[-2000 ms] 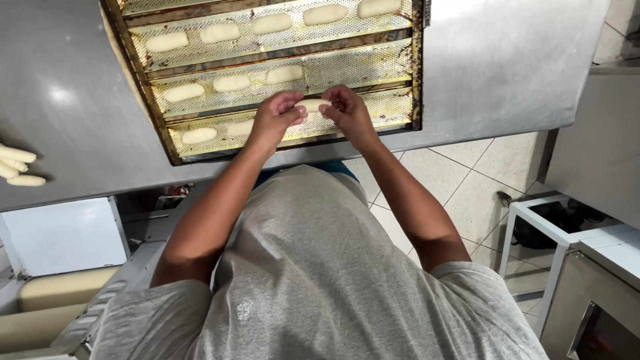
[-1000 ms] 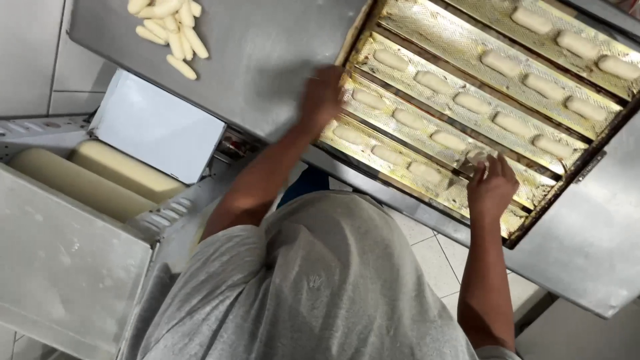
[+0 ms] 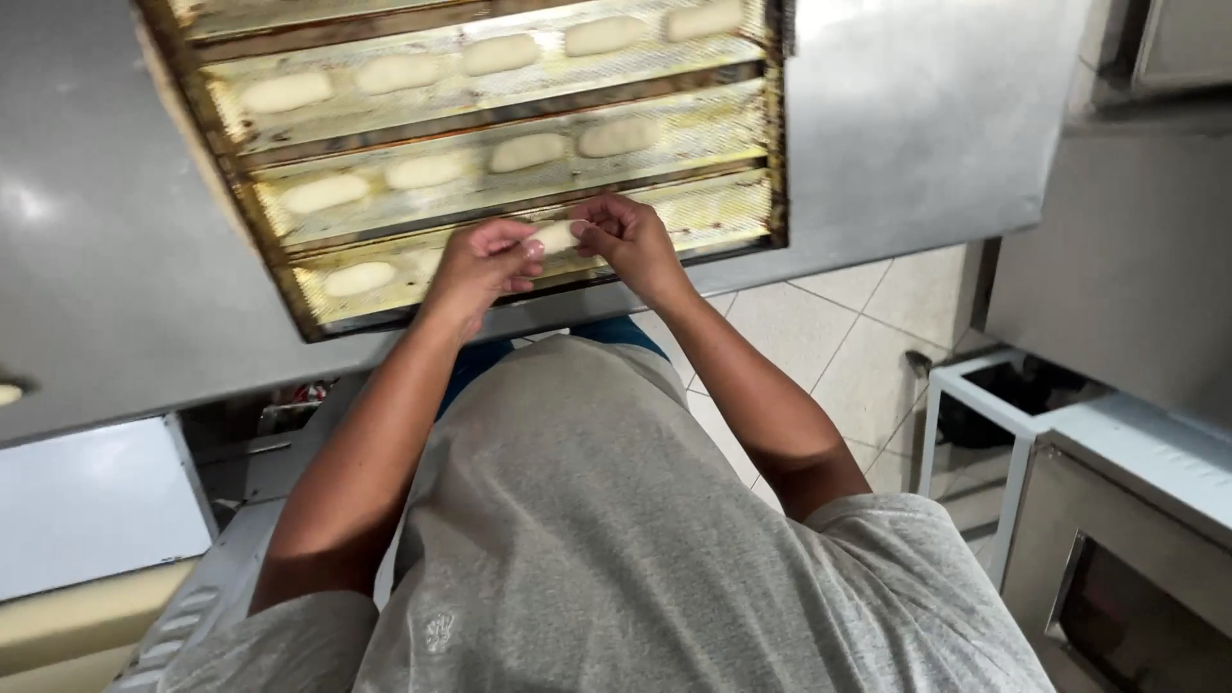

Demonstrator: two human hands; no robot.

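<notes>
A pale dough roll (image 3: 556,237) is pinched at both ends over the nearest channel of a perforated metal baking tray (image 3: 717,207). My left hand (image 3: 489,265) grips its left end between thumb and fingers, and my right hand (image 3: 630,243) grips its right end. In that same channel another dough roll (image 3: 360,279) lies at the far left, with a further one partly hidden behind my left hand. Several dough rolls lie spaced out along the channels farther back, such as one (image 3: 616,137) in the second channel.
The tray rests on a stainless steel table (image 3: 905,135). At the left edge of the view a bit of dough (image 3: 10,394) lies on the table. A machine with a pale roller (image 3: 87,616) stands at lower left, and a metal cabinet (image 3: 1126,577) at lower right.
A second ago the hands were apart, one at the tray's left edge and one over the nearest channel; now they are together on one dough roll. The view has swung and shifted strongly.
</notes>
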